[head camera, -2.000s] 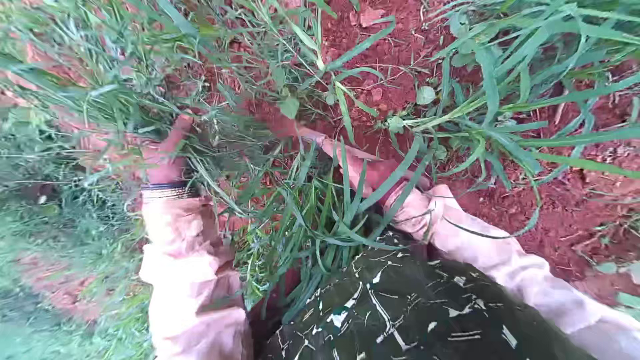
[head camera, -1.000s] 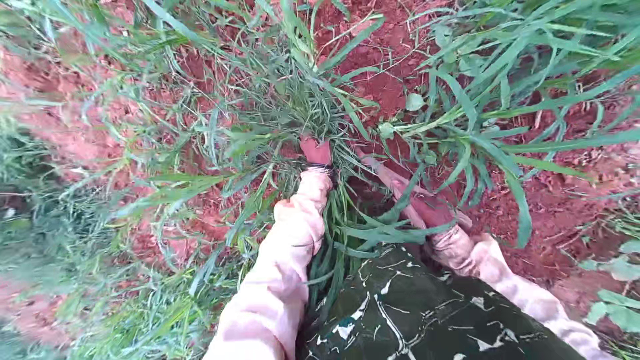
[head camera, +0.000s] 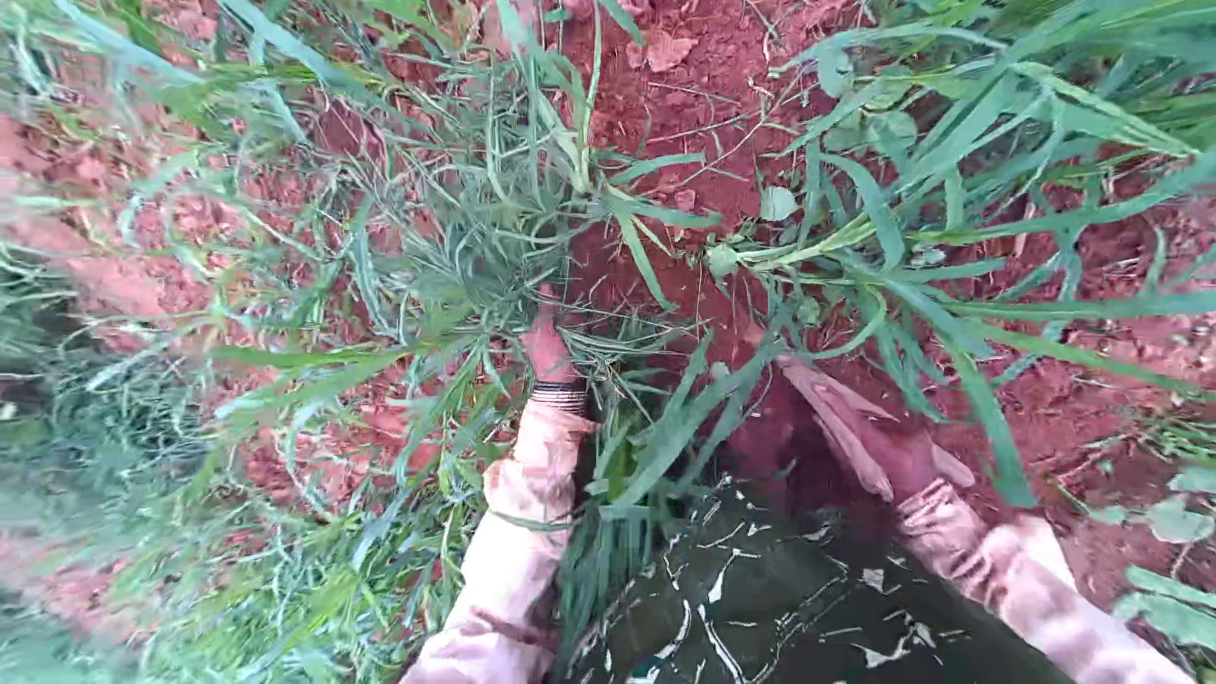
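My left hand (head camera: 549, 350), with dark and pale bangles at the wrist, is closed around thin green grass weeds (head camera: 475, 228); its fingers are partly hidden among the blades. Low at the right, my right hand (head camera: 907, 458) grips a pale wooden tool handle (head camera: 836, 418) that slants up and left to the red soil. The working end of the tool is hidden by leaves and blur. Broad-leaved grassy crop plants (head camera: 855, 233) stand just beyond the handle, and long leaves (head camera: 684, 427) hang between my two forearms.
Red, crumbly soil (head camera: 703, 95) shows between the plants. Dense green growth (head camera: 237, 589) fills the lower left. Dark patterned cloth (head camera: 760, 608) covers my lap at the bottom. Low round-leaved plants (head camera: 1178, 518) are at the right edge.
My left hand was far left among grass two seconds ago, then came right to the clump near the tool; now it is slightly left of and lower than the clump's middle. My right hand keeps the handle.
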